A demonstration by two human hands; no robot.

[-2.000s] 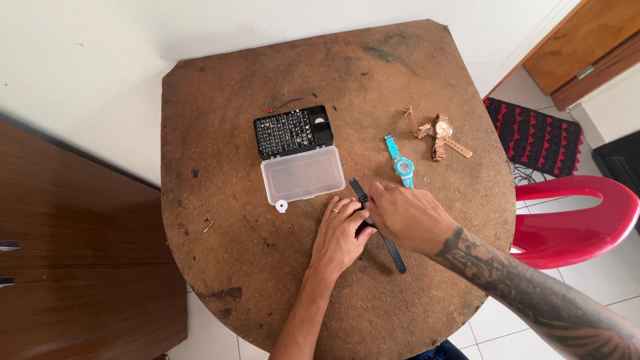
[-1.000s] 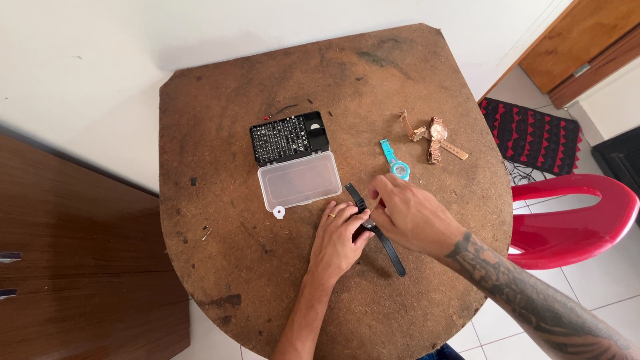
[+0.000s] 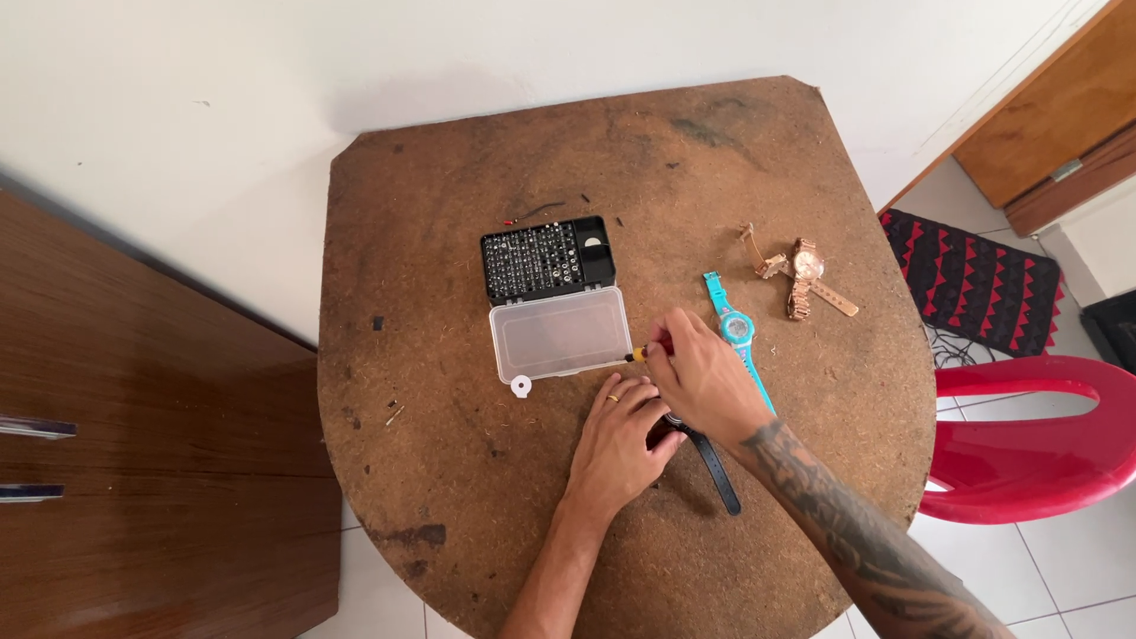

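Note:
My left hand (image 3: 623,437) rests on the table with its fingers on a black-strapped watch (image 3: 715,475), whose case is mostly hidden under both hands. Just above it, my right hand (image 3: 706,377) grips a small tool with a yellow and dark red handle (image 3: 639,353), probably a precision screwdriver; its black end points left, over the corner of a clear plastic lid. Beyond my right hand lies a turquoise digital watch (image 3: 737,327). Farther right are a rose-gold metal watch (image 3: 807,264) and a second rose-gold strap piece (image 3: 834,298).
An opened black parts case (image 3: 539,259) holds many tiny metal parts in compartments; its clear lid (image 3: 561,333) lies toward me. A white round tag (image 3: 521,386) sits at the lid's corner. Small bits and a thin wire (image 3: 540,211) are scattered about. A red chair (image 3: 1021,444) stands right of the wooden table (image 3: 426,506).
My right hand has lifted slightly away from the watch, and the tool's yellow part now shows between its fingers. My left hand stays on the black-strapped watch.

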